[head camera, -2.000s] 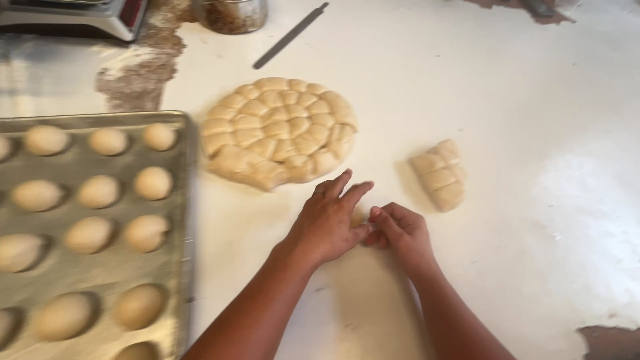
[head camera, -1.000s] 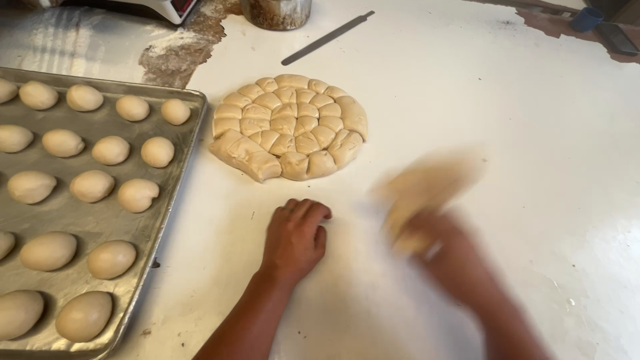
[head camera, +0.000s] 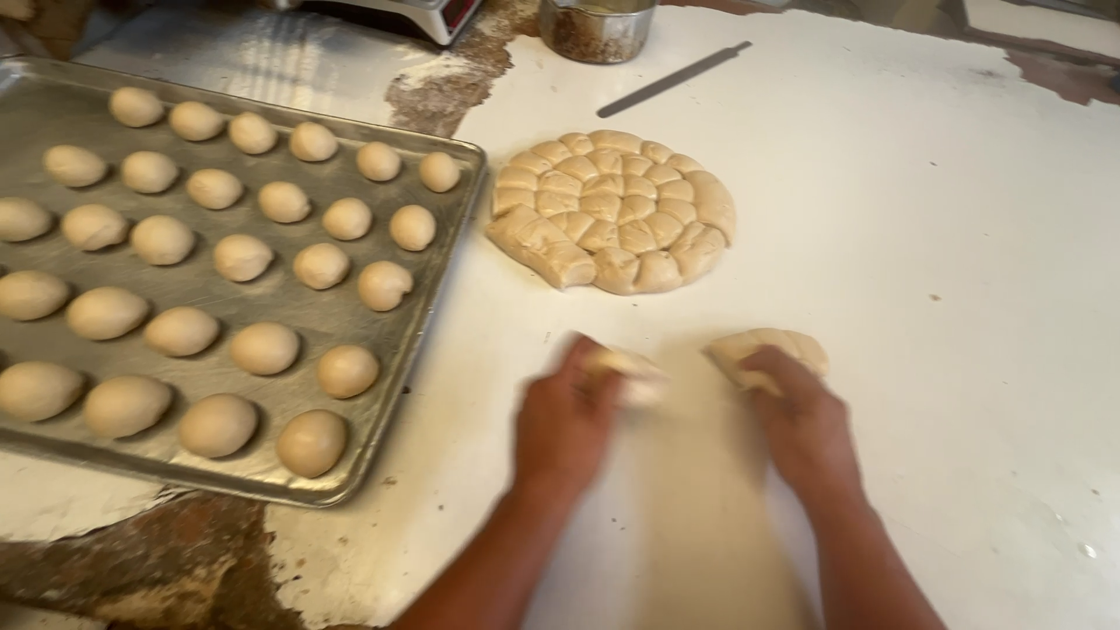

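Blurred by motion, my left hand (head camera: pixel 569 420) grips a small piece of dough (head camera: pixel 634 378) between thumb and fingers, just above the white tabletop. To its right, my right hand (head camera: pixel 801 416) has its fingers closed on the near side of a larger scored dough chunk (head camera: pixel 792 347). Beyond both hands lies a round, flat slab of dough (head camera: pixel 612 197) divided into many portions, with a thicker strip at its near left edge. Rows of smooth dough balls (head camera: pixel 264 348) rest on a metal baking tray (head camera: pixel 437 289) at the left.
A flat dark metal strip (head camera: pixel 674 80) lies behind the round slab, near a stained metal pot (head camera: pixel 598 33). Part of a scale (head camera: pixel 429 17) shows at the top. The white table surface (head camera: pixel 945 367) has worn brown patches along its edges.
The right hand, blurred with dough a second ago, now grips the chunk on the right. The left hand, empty then, now holds a small dough piece. The view has shifted to show more tray.
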